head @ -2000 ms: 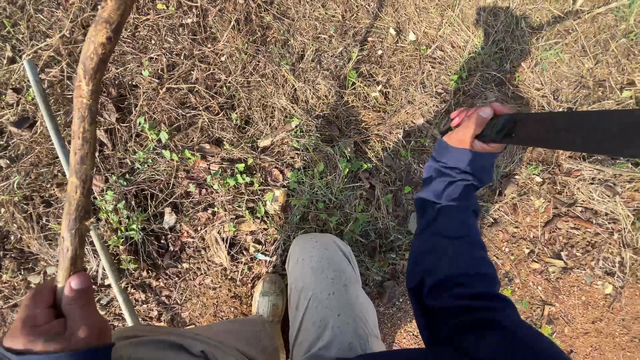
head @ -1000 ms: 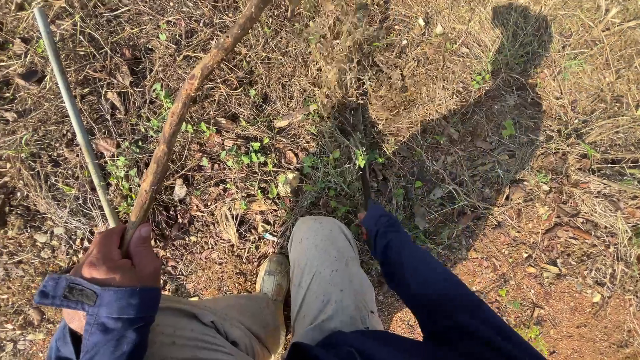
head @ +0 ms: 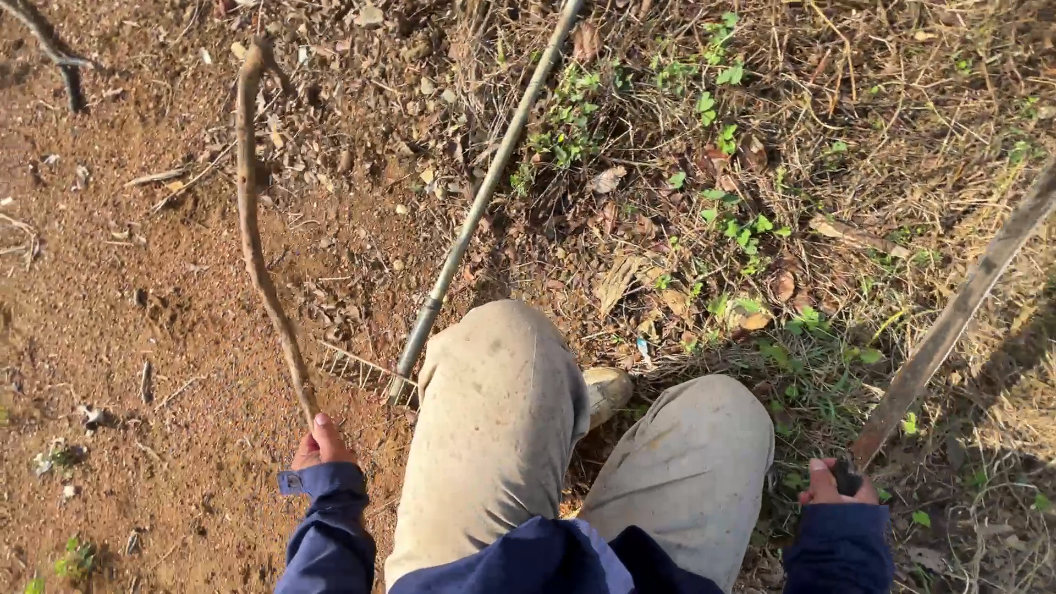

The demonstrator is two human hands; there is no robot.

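My left hand (head: 323,445) is closed around the lower end of a crooked wooden stick (head: 254,239), which points up over bare soil and has a short fork at its top. My right hand (head: 835,485) grips the black handle of a machete (head: 949,322), its long worn blade slanting up to the right over dry grass. Between them, a rake with a metal pole (head: 487,186) lies on the ground; part of its toothed head (head: 363,363) shows beside my knee, the rest hidden behind the trouser leg.
Reddish bare soil (head: 165,305) spreads on the left, with twigs and dry leaves. A dark branch (head: 54,49) lies at the top left. Dry grass and green weeds (head: 742,235) cover the right side. My bent knees and one shoe (head: 608,392) are at the bottom centre.
The view has shifted left, bringing the rake's head and bare soil into sight. My right hand has swung the machete out to the right. My left hand still holds the stick, now farther left of the pole.
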